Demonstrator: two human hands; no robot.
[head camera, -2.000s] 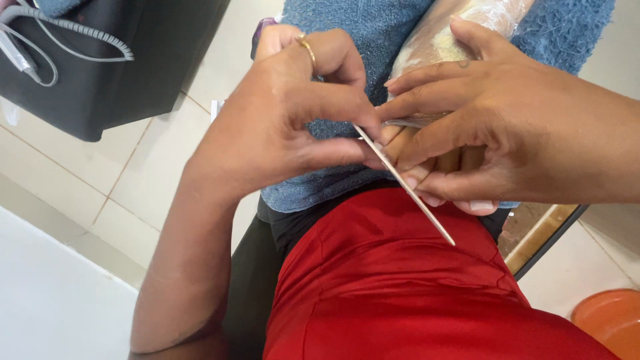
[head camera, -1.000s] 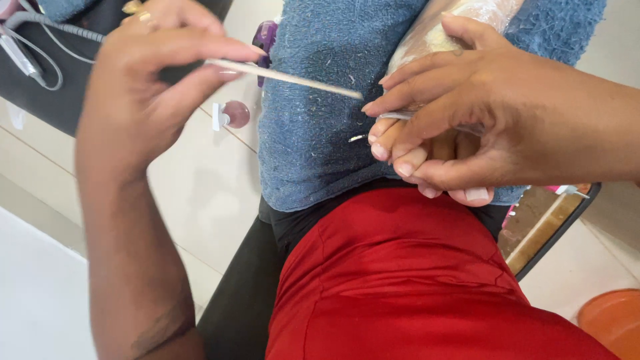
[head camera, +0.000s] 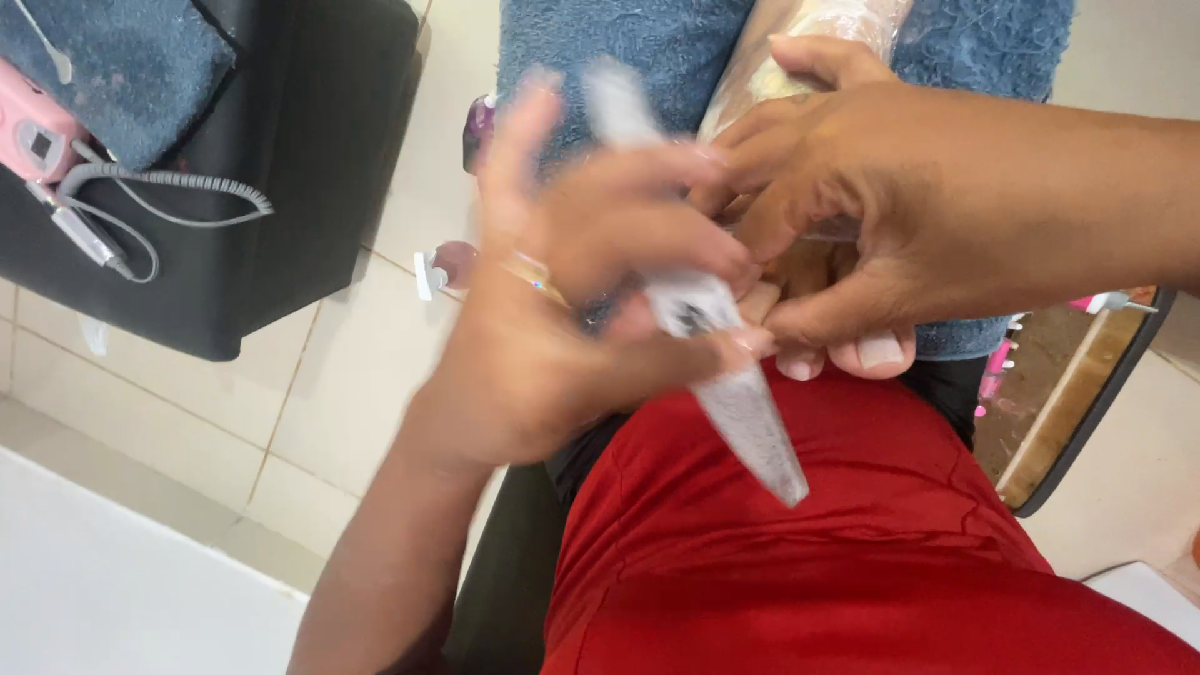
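My left hand (head camera: 581, 309), blurred, pinches a grey-white nail file (head camera: 750, 422) between thumb and fingers, its lower end pointing down over my red clothing (head camera: 825, 534). The file lies close against the toes of a person's foot (head camera: 867, 356); exact contact cannot be told. My right hand (head camera: 872, 187) is wrapped over the forefoot, thumb and fingers on the toes, and hides part of them. Clear plastic film with something pale beneath covers the upper foot (head camera: 797, 75), which rests on a blue towel (head camera: 628, 37) on my lap.
On a black case (head camera: 319, 159) at upper left lie a blue cloth (head camera: 141, 75), a pink nail drill unit (head camera: 33, 122) and its coiled cable. A bottle (head camera: 478, 131) stands beside the towel. A tray with a wooden strip (head camera: 1059, 412) and pink-handled tools is at right.
My left hand, held away to the left of the toes a second ago, has come back right to them with the file, now showing its broad face. My right hand keeps its hold on the foot.
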